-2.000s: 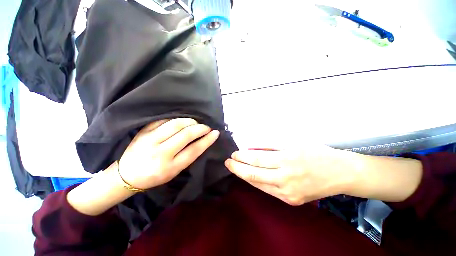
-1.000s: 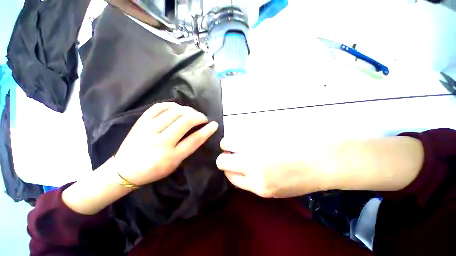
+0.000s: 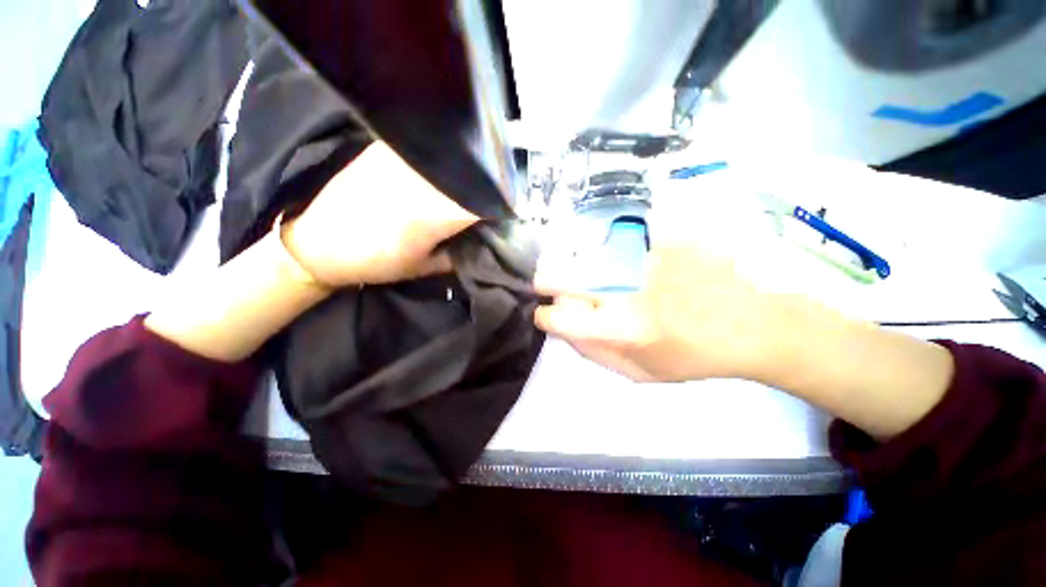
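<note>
The dark garment piece [image 3: 401, 355] lies bunched on the white table below the sewing machine [image 3: 895, 92] and hangs over the front edge. My left hand [image 3: 373, 224] lies on the cloth left of the needle area; its fingertips are hidden by the dark machine part above. My right hand [image 3: 677, 315] pinches the cloth's right edge between thumb and fingers, just below the blue-and-clear round attachment [image 3: 625, 247]. The needle area [image 3: 528, 212] is bright, and the presser foot cannot be made out clearly.
More dark cloth [image 3: 138, 126] lies at the left of the table. A blue-handled tool [image 3: 843, 242] lies over green snips [image 3: 834, 263] at the right. Dark snips [image 3: 1019, 300] lie at the far right. A ruler strip [image 3: 642, 476] runs along the front edge.
The view has shifted so more of the machine and the front ruler strip show. Both hands and the cloth are now close to the needle area, and the cloth is more bunched.
</note>
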